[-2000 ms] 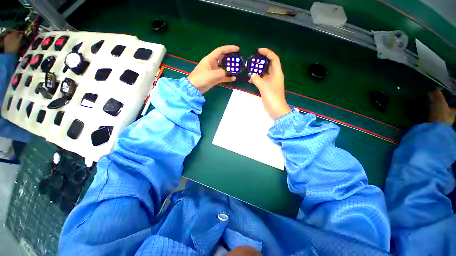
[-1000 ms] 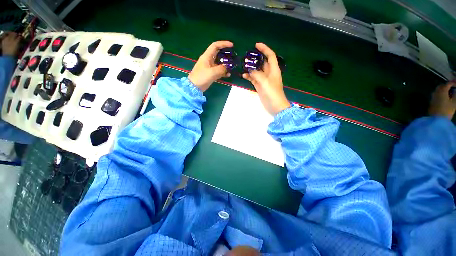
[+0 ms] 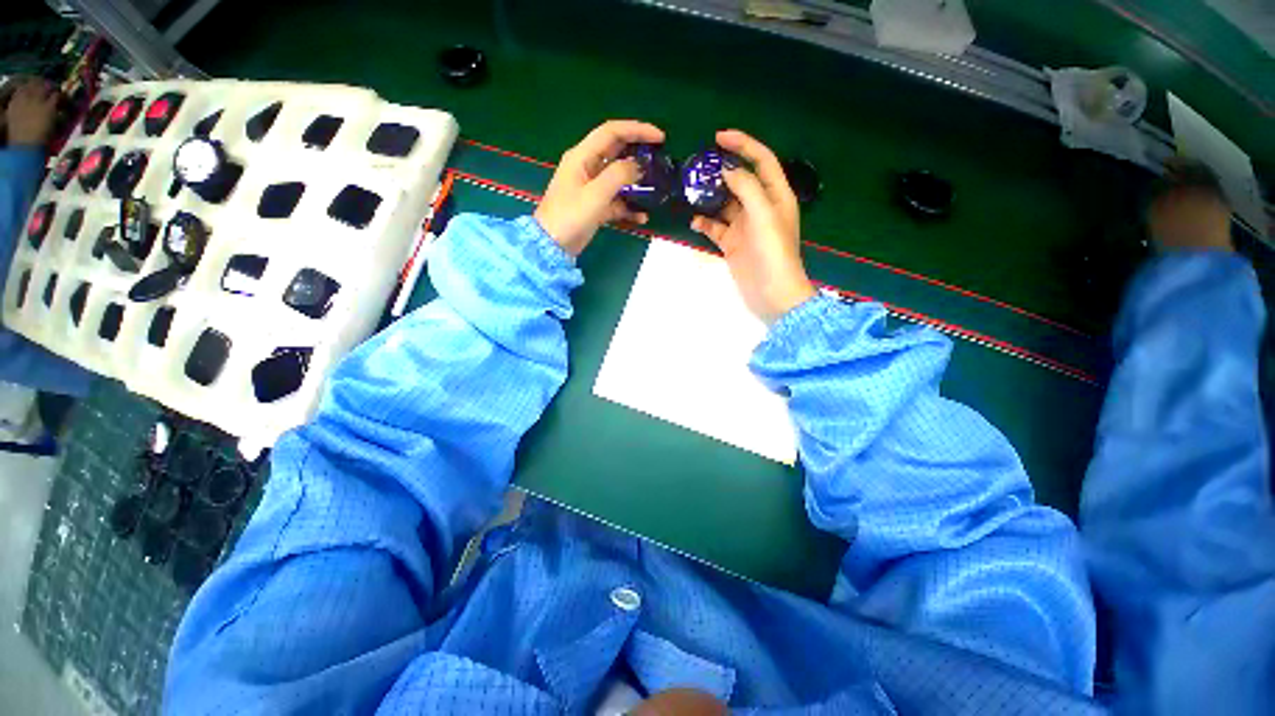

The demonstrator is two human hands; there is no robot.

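My left hand point(image 3: 593, 188) holds a round black smartwatch unit point(image 3: 647, 178) by its edge, the thumb over its face. My right hand point(image 3: 755, 210) holds a second round smartwatch unit point(image 3: 708, 182) with a purple-white lit screen. The two units are side by side, faces up toward me, a small gap between them. A white paper sheet point(image 3: 695, 350) lies on the green surface below my hands, partly behind my right wrist and sleeve.
A white foam tray point(image 3: 238, 329) with dark units is at left, a dark blister tray point(image 3: 175, 511) below it. Round black units point(image 3: 923, 193) lie on the green belt point(image 3: 559, 84). A metal rail point(image 3: 825, 42) runs behind. Another person's hand point(image 3: 1190, 217) is at right.
The lit icon grids on both screens have given way to other purple content. The left thumb has moved onto its unit's face. The loose belt units have shifted right. The neighbour's hand has moved inward.
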